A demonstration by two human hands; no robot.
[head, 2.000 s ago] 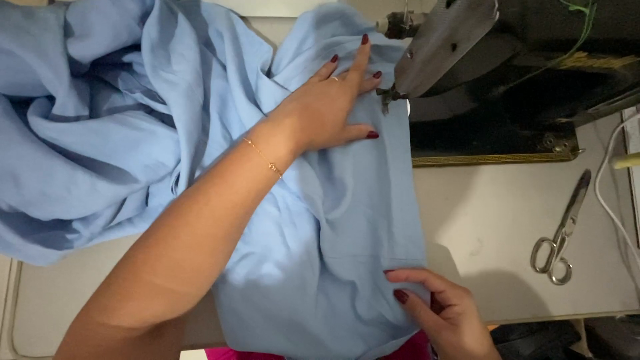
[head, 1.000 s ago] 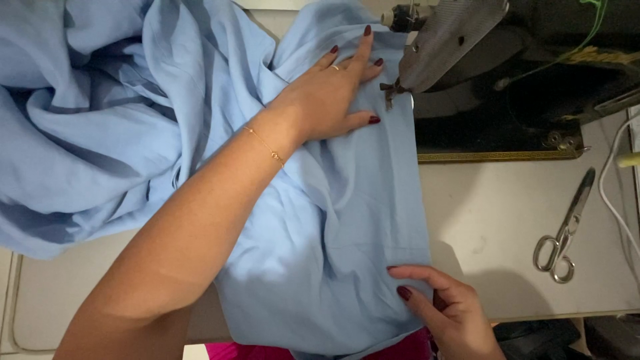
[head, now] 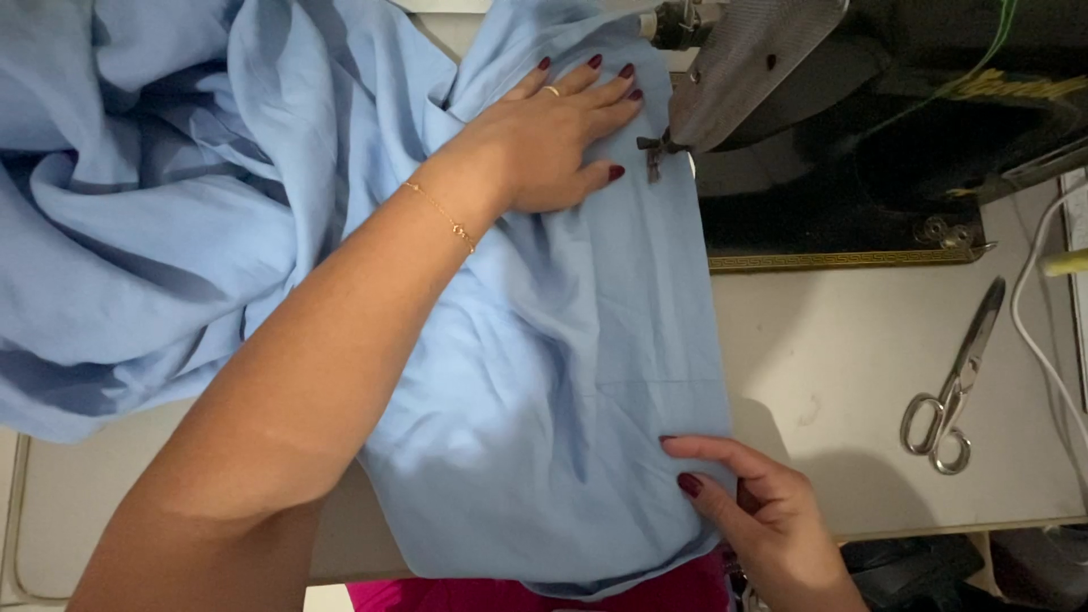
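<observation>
A large piece of light blue fabric [head: 527, 357] lies over the bed of a black sewing machine [head: 799, 187], its right edge running past the presser foot [head: 654, 161]. My left hand [head: 552, 140] rests flat on the fabric just left of the foot, its fingers apart, with a ring and a thin bracelet. At the lower right edge, my right hand [head: 765, 501] has the cloth's edge between its thumb and fingers; the fingers under the cloth are hidden.
Metal scissors [head: 952, 382] lie on the pale table [head: 816, 340] at the right, near a white cable [head: 1033, 314]. Green thread hangs by the machine at the upper right. Bunched fabric fills the left side. Dark items sit below the table's edge.
The fingers of my left hand, raised and spread earlier, now lie closer together on the fabric. My right hand stays at the lower edge of the cloth.
</observation>
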